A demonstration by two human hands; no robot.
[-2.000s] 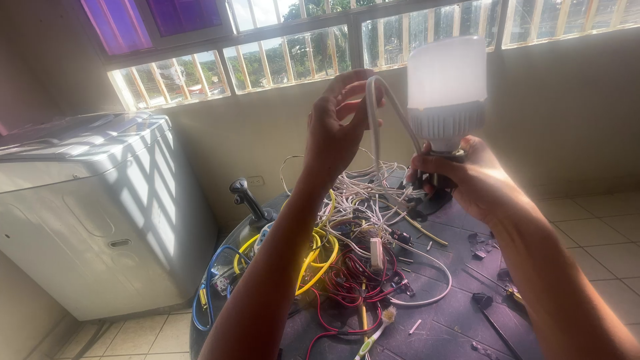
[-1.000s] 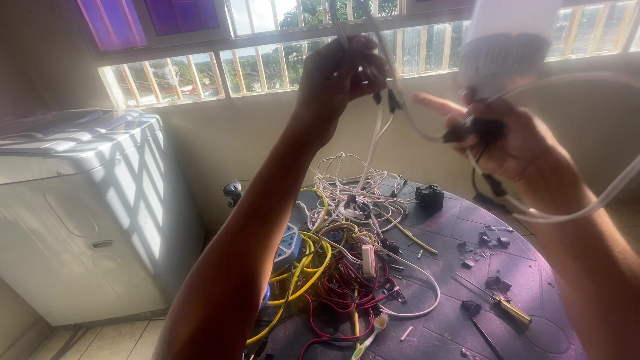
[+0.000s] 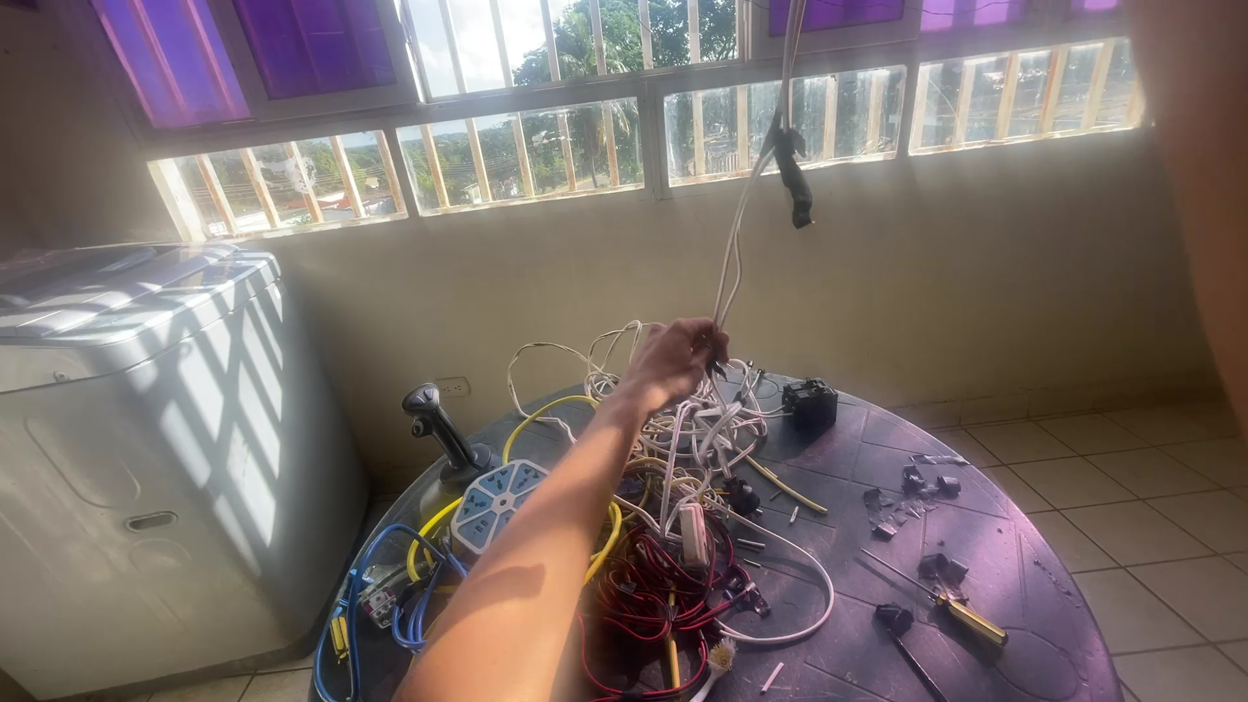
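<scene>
My left hand (image 3: 680,363) is closed around a white two-wire cord (image 3: 729,263) just over the tangled cables. The cord runs up past the top edge of the view, and a strip of black tape (image 3: 795,180) hangs from it. Below the hand lies a heap of white cables (image 3: 707,429), with red-and-black wire (image 3: 648,585) nearer me. My right hand is out of view; only a blurred part of the right arm (image 3: 1194,146) shows at the right edge. The bulb is out of view.
On the round dark table (image 3: 838,604) are a multi-socket power strip (image 3: 499,505), a black joystick (image 3: 444,439), a black block (image 3: 810,404), a yellow-handled screwdriver (image 3: 975,619), tape scraps (image 3: 912,487) and blue cable (image 3: 356,585). A white washing machine (image 3: 166,468) stands at left.
My left hand has come down from in front of the window to the cable heap. My right hand and the white bulb, earlier seen at the upper right, have left the view.
</scene>
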